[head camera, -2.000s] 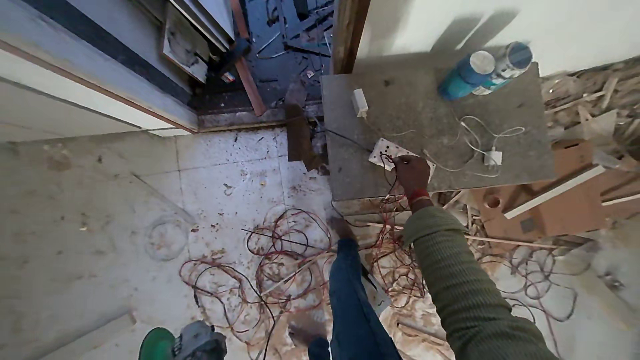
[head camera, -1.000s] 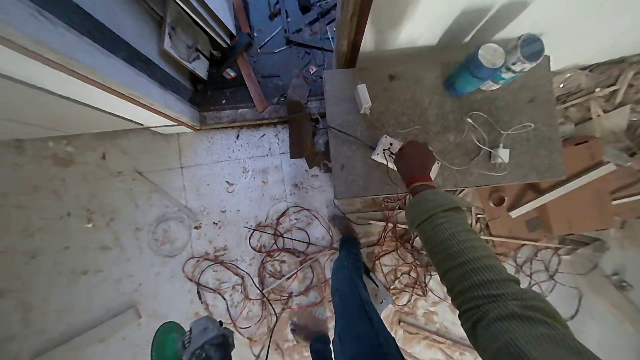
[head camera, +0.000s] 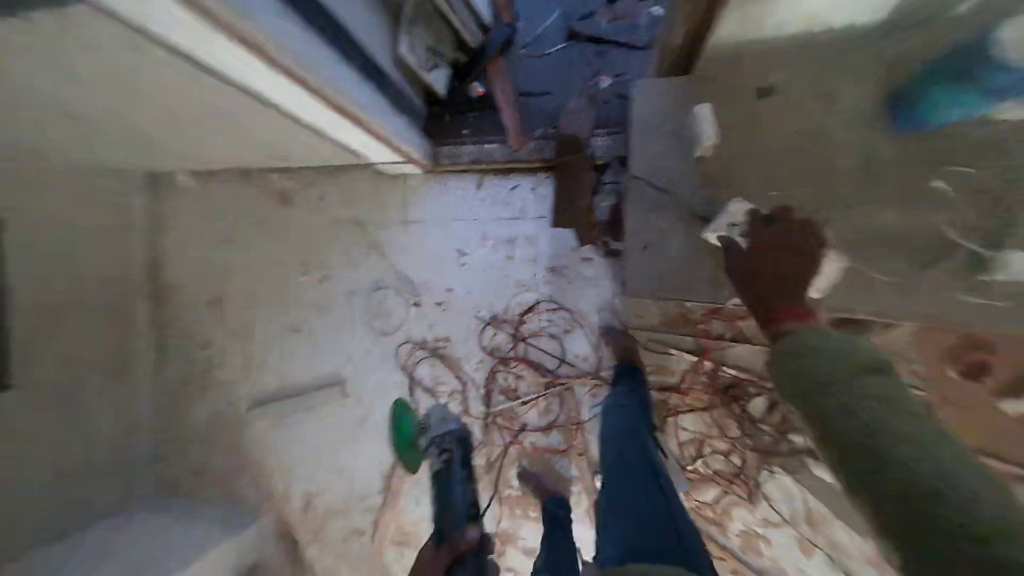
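Note:
At the bottom, my left hand (head camera: 454, 552) grips the dark body of an angle grinder (head camera: 452, 472), whose green disc (head camera: 406, 435) faces left. My right hand (head camera: 774, 260), at the end of a green sleeve, rests on a white power strip (head camera: 732, 224) on a grey tabletop (head camera: 664, 264). The hand covers much of the strip, so I cannot tell whether its fingers hold it. A dark cable runs from the strip toward the table's left edge. A white adapter (head camera: 706, 130) lies above the strip. The view is blurred.
Tangled red and dark cables (head camera: 536, 352) lie on the dusty floor around my feet. Blue containers (head camera: 952, 88) stand at the table's upper right. Wood scraps and a brown board (head camera: 972, 384) are below the table. A doorway with debris (head camera: 588, 48) is at the top.
The view has swung left. More of the grinder has come into view, and my left hand now shows on it. My right hand remains at the power strip.

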